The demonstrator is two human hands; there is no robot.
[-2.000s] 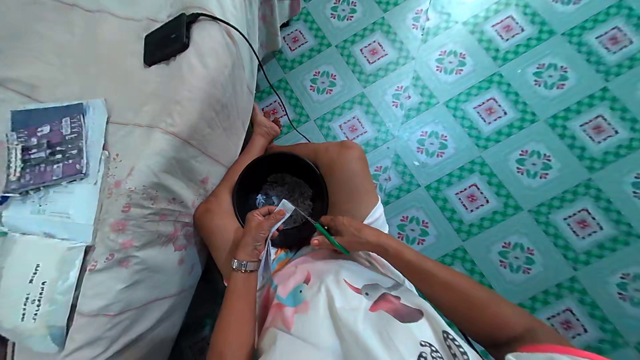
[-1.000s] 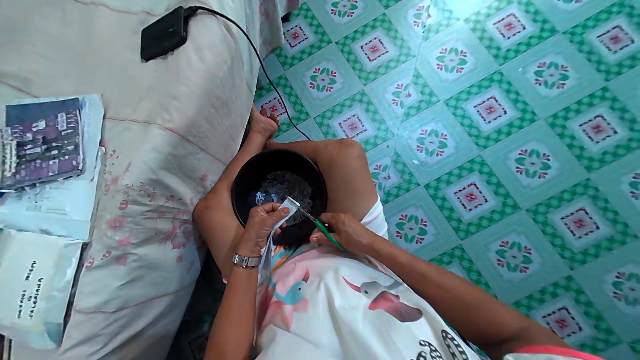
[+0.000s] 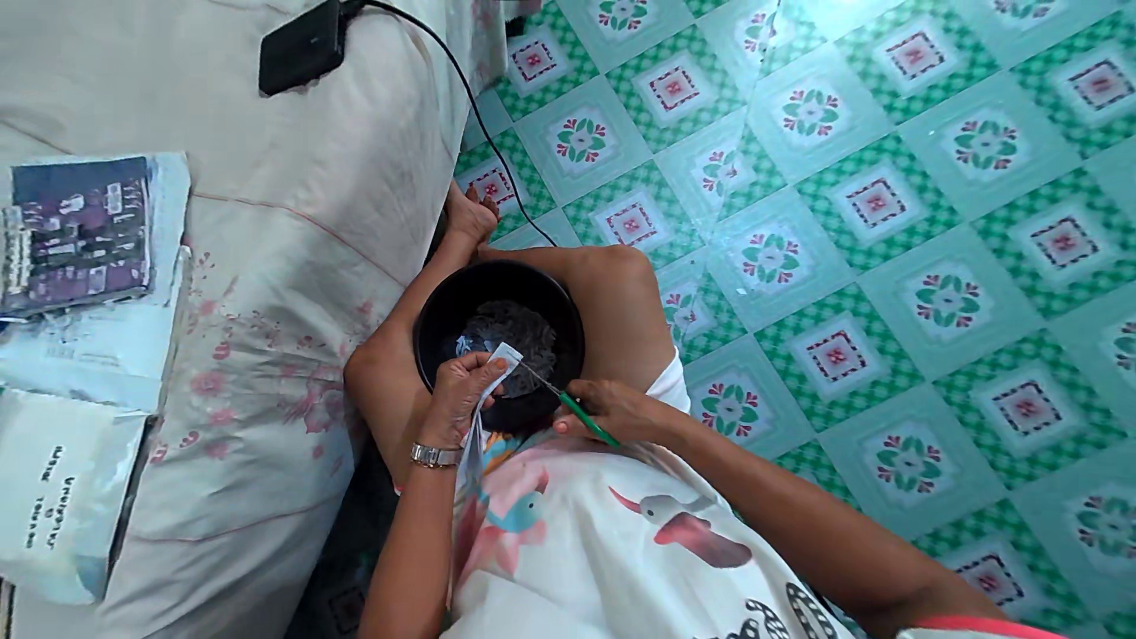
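Observation:
A folded pale strip (image 3: 506, 355), paper or thin plastic, is pinched in my left hand (image 3: 466, 390), its tail hanging down toward my lap. My right hand (image 3: 612, 410) grips green-handled scissors (image 3: 587, 419), whose blades reach to the strip's upper end. Both hands are at the near side of a round black bowl or bucket (image 3: 426, 306) that sits between my legs. Inside it lies a heap of thin greyish cut pieces (image 3: 524, 333). Whether the blades touch the strip is hard to tell.
To the left, a bed or couch with a floral cover (image 3: 293, 266) holds a black power bank or similar device (image 3: 302, 49) with a black cable (image 3: 479, 106), a purple printed packet (image 3: 84, 235) and a white pouch bearing writing (image 3: 67, 488). Patterned green flooring (image 3: 834, 355) extends to the right.

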